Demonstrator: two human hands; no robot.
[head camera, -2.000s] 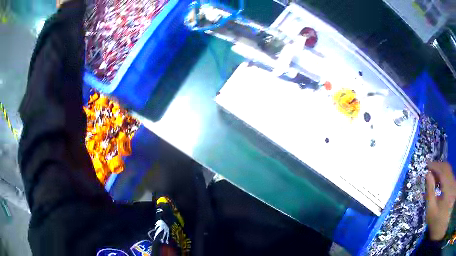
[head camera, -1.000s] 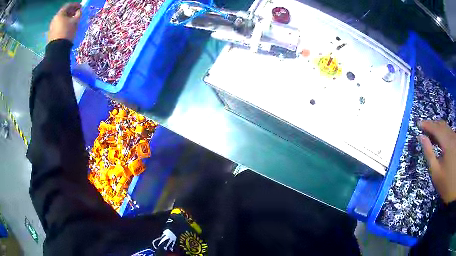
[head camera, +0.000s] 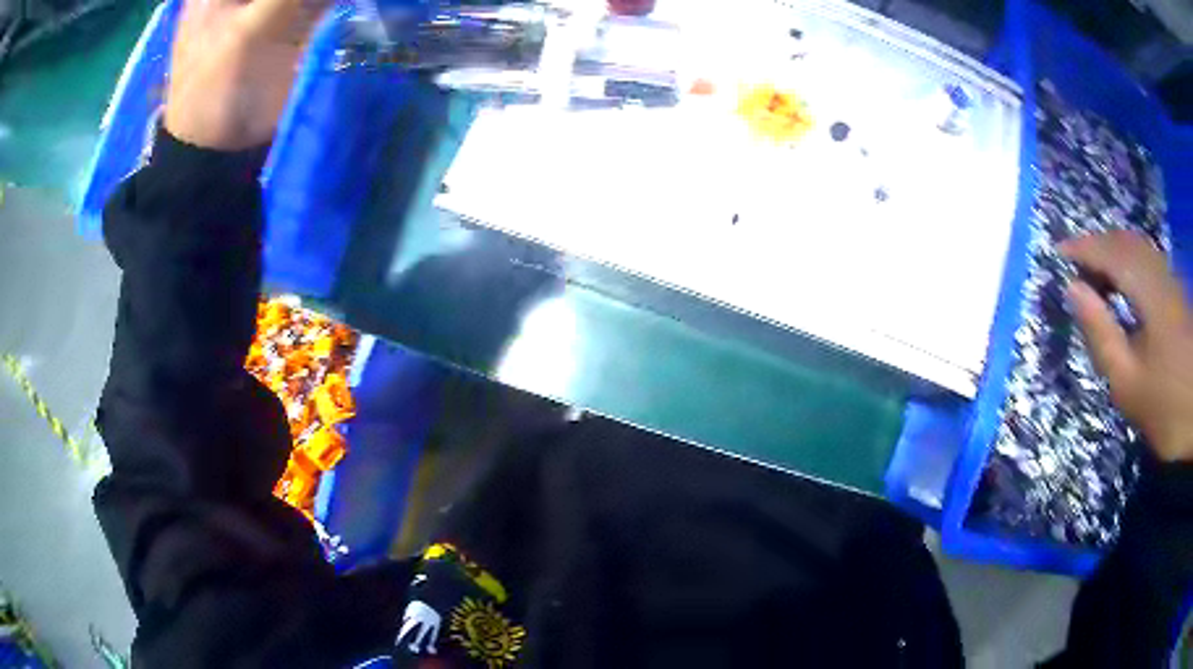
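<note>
My left hand [head camera: 242,65] is over the left blue bin [head camera: 308,170] at the top left, blurred and partly cut off by the upper edge; its fingers cannot be read. My right hand [head camera: 1141,333] is over the black-and-silver small pieces [head camera: 1066,431] in the right bin, thumb and forefinger apart; whether it holds a piece is unclear. The white fixture [head camera: 654,196] lies between them, glared out. An orange plastic part [head camera: 775,114] sits on its top, beside the silver slide [head camera: 602,65].
A lower-left bin [head camera: 380,431] below the bench holds orange parts [head camera: 314,405]. The right bin's blue wall [head camera: 1005,366] stands against the fixture's right side. The green bench [head camera: 707,373] edge runs along my front. A red knob [head camera: 631,5] is cut off at the top.
My left hand has moved right across the left bin. The view has shifted, so the fixture sits higher and further left. My right hand stays over the right bin.
</note>
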